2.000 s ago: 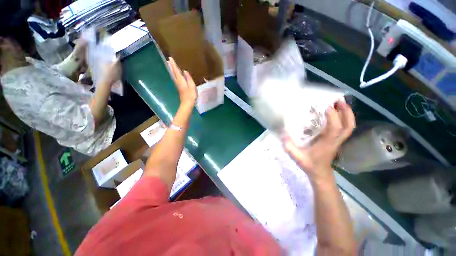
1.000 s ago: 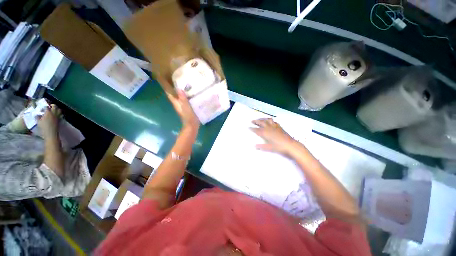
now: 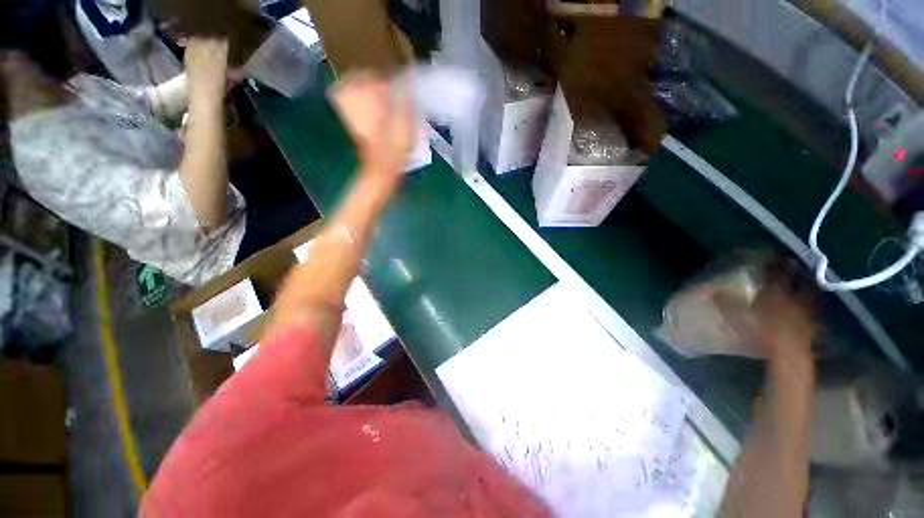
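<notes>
My right hand (image 3: 775, 319) is blurred and lies over a cream bagged unit (image 3: 694, 314) on the far side of the rail; its grip cannot be told. My left hand (image 3: 375, 116) is raised over the green bench at upper left, blurred. A white blurred shape (image 3: 451, 106) is beside it; whether the hand holds it cannot be told. White leaflets (image 3: 557, 384) lie spread in front of me. An open white box (image 3: 586, 192) with clear bag material inside stands beyond the rail, a second box (image 3: 515, 132) left of it.
A brown carton (image 3: 195, 354) at lower left holds white boxes (image 3: 227, 312). A co-worker (image 3: 111, 182) is at the left. Another cream unit (image 3: 846, 420) lies at lower right. A white cable (image 3: 846, 182) hangs at the right. A metal rail (image 3: 512, 223) runs along the green bench (image 3: 436, 243).
The view has swung. My left hand has left the open box with the unit and is raised. My right hand has gone from the leaflets to a bagged unit.
</notes>
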